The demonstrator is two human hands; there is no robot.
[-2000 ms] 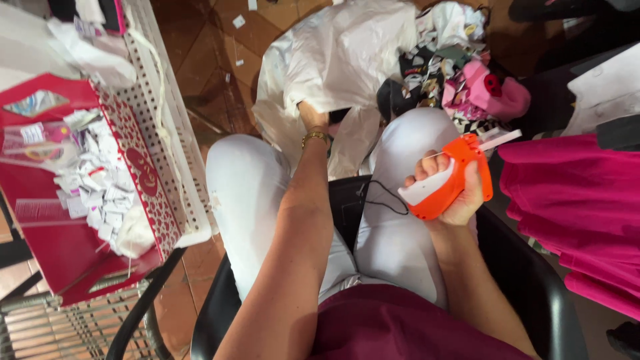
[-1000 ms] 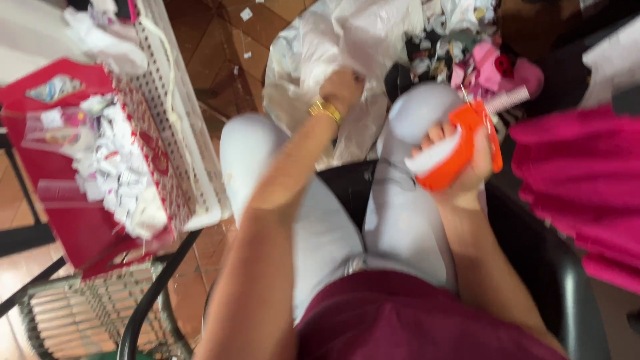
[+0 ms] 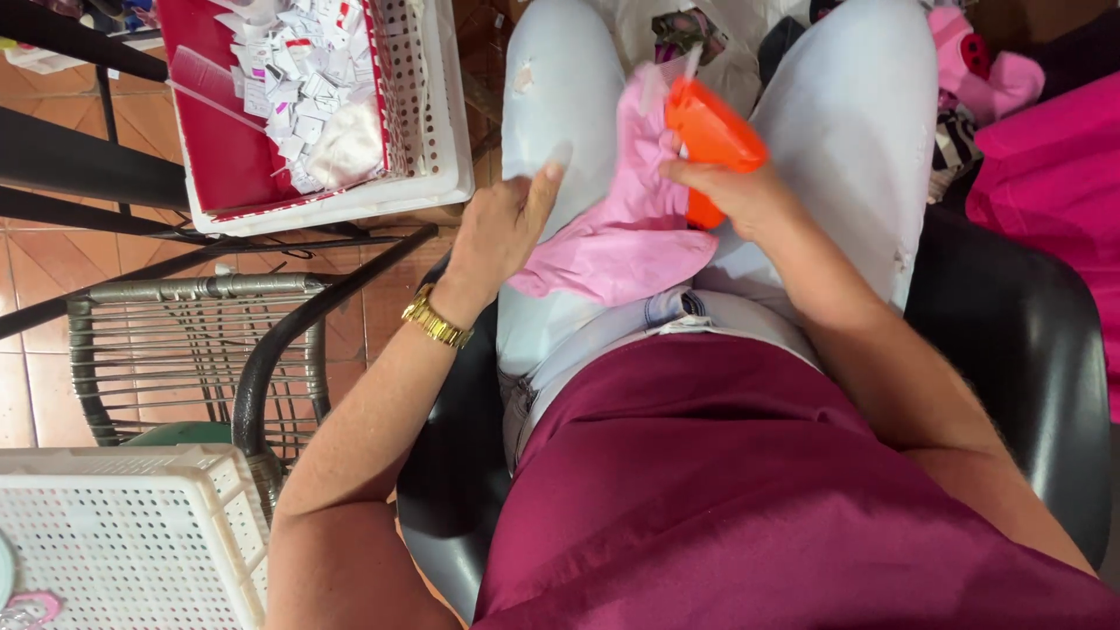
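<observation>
Pink cloth (image 3: 626,232), apparently a small garment, lies over my lap between my thighs. My right hand (image 3: 739,192) grips an orange tagging gun (image 3: 713,127), whose front end is at the cloth's upper part, near a small clear plastic piece (image 3: 669,79). The gun is slightly blurred. My left hand (image 3: 503,232), with a gold watch (image 3: 436,319) at the wrist, is beside the cloth's left edge, thumb pointing up. Its other fingers are partly hidden, and whether they hold anything cannot be told.
A red box (image 3: 219,140) of small white tags sits in a white perforated crate (image 3: 442,114) at upper left. Another white basket (image 3: 114,525) is at lower left, below a woven chair (image 3: 201,350). Magenta fabric (image 3: 1050,157) hangs at right; a white plastic bag (image 3: 744,52) lies beyond my knees.
My left hand has come back from the white bag to my lap, and pink cloth now lies there. The orange gun has moved in from the right to the cloth. The view has shifted down.
</observation>
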